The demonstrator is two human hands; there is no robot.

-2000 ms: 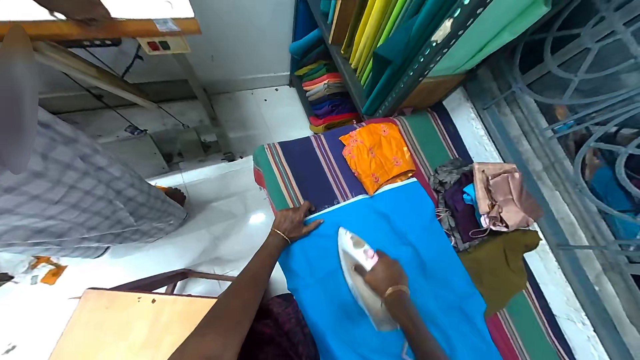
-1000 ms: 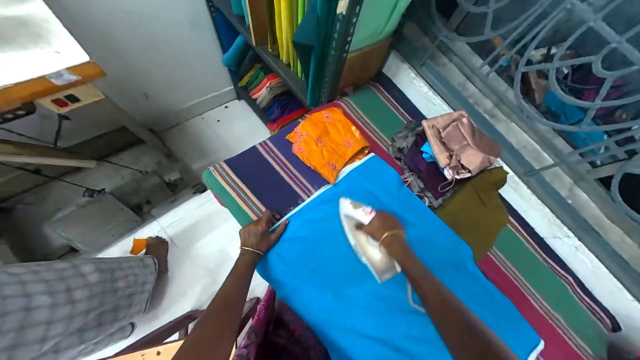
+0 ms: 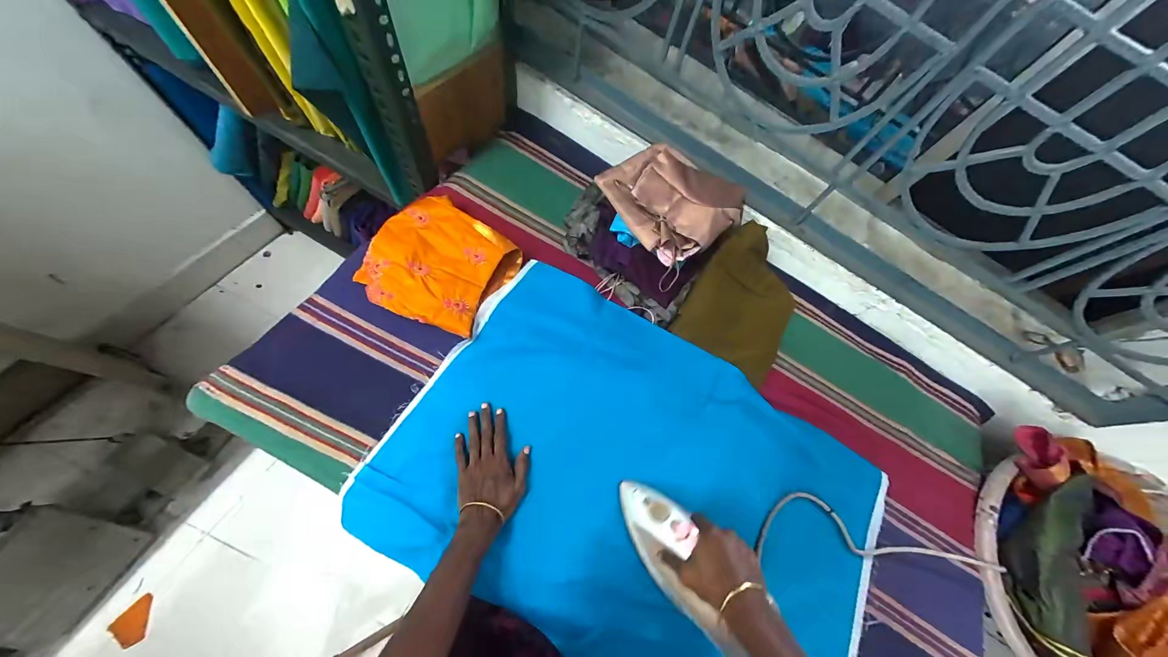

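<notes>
A bright blue cloth [image 3: 584, 392] with white edges lies spread over a striped cloth pad [image 3: 347, 360]. My left hand [image 3: 490, 474] rests flat on the blue cloth, fingers apart, holding nothing. To its right, my right hand [image 3: 716, 566] grips the handle of a white electric iron [image 3: 652, 525], which is on the blue cloth. Its pale cord [image 3: 826, 506] runs over the cloth to the right. A folded orange embroidered cloth [image 3: 433, 260] touches the blue cloth's far left corner. Beyond the far edge are a folded pinkish-brown cloth [image 3: 671, 196] on darker garments and an olive cloth [image 3: 739, 301].
A basket [image 3: 990, 538] full of mixed cloths stands at the right. Metal shelving [image 3: 388, 100] with folded fabrics is at the back left. A grey metal grille [image 3: 995, 155] runs along the right. An orange scrap [image 3: 130, 620] lies on the white tiled floor.
My left hand has moved from the blue cloth's left edge onto the cloth, its fingers now spread. My right hand still holds the iron. The view has swung right, bringing in the basket.
</notes>
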